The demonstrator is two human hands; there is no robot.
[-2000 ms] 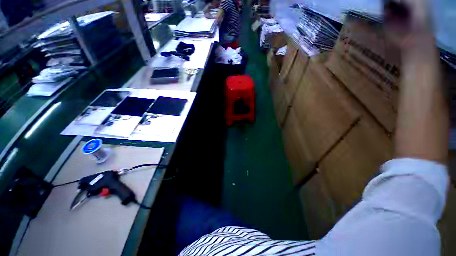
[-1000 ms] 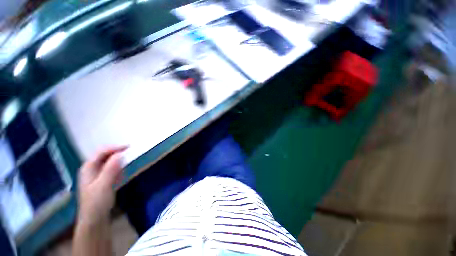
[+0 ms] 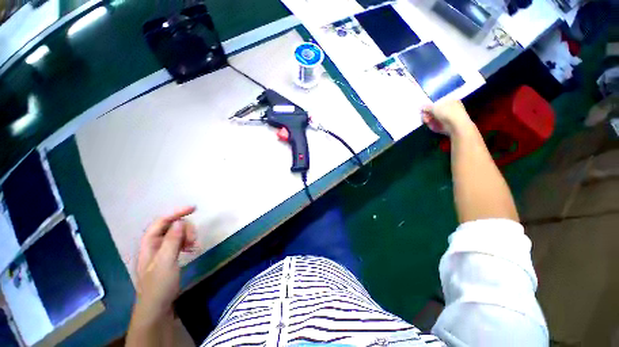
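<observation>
My right hand (image 3: 444, 117) is at the near edge of a tablet-like unit (image 3: 434, 73) at the right, its fingers closed on that edge. The unit has a dark glossy panel and a white part with a small green board. My left hand (image 3: 166, 245) is over the near left part of the beige work mat (image 3: 163, 162), fingers apart, holding nothing. The black soldering gun (image 3: 293, 127) with red trigger lies on the mat between my hands, tip pointing left. The solder spool (image 3: 307, 64) with blue face stands beyond it.
More white-and-dark units lie beside the one at my right hand, and others (image 3: 61, 271) lie at the far left. A black box-like object (image 3: 184, 42) stands behind the mat. The gun's cord hangs over the bench edge. A red stool (image 3: 526, 122) and cardboard are at the right.
The view has swung back to the bench. My right hand, raised at the right earlier, is now at a unit. My left hand has come into view and moved over the mat.
</observation>
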